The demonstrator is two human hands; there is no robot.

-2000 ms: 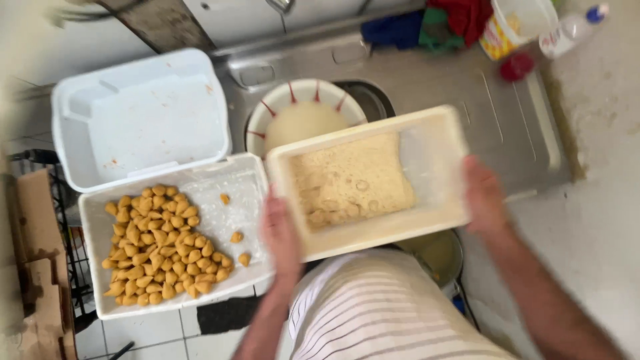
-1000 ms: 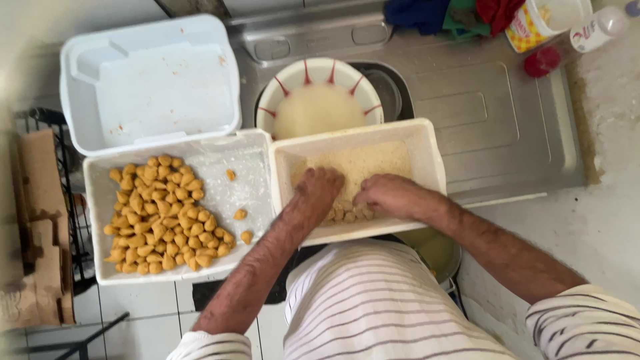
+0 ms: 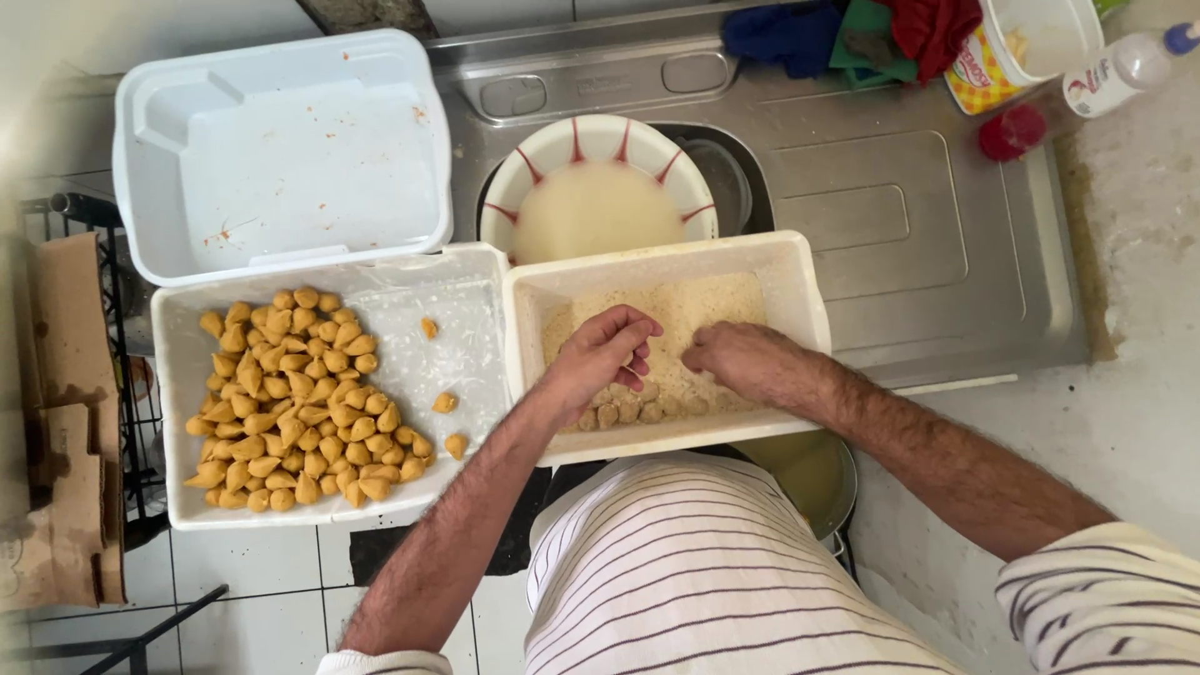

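Observation:
A white plastic bin (image 3: 802, 291) holds pale crumbs (image 3: 670, 300), with several crumb-coated dough pieces (image 3: 626, 410) along its near side. Over the left part of the bin is my left hand (image 3: 609, 352), fingers curled; whether something is between them cannot be told. My right hand (image 3: 745, 359) is low at the crumbs, its fingertips bunched and partly hidden. Left of this bin, another white bin (image 3: 469, 309) holds many orange teardrop-shaped dough pieces (image 3: 300, 403), with a few lying apart. Behind the crumb bin, a white bowl with red marks (image 3: 698, 197) contains cloudy pale liquid (image 3: 600, 214).
A white tub with orange specks (image 3: 281, 169) lies at the back left. Around the bowl is a steel sink top (image 3: 872, 225), with cloths (image 3: 787, 37), a plastic bucket (image 3: 1022, 70) and a bottle (image 3: 1125, 75). A pot (image 3: 806, 473) is below the crumb bin. Cardboard (image 3: 75, 412) stands far left.
Two seconds ago both hands held the crumb bin tilted by its sides; now it rests level with both hands inside. Since one second ago, my hands have moved apart a little and coated pieces show along the near side.

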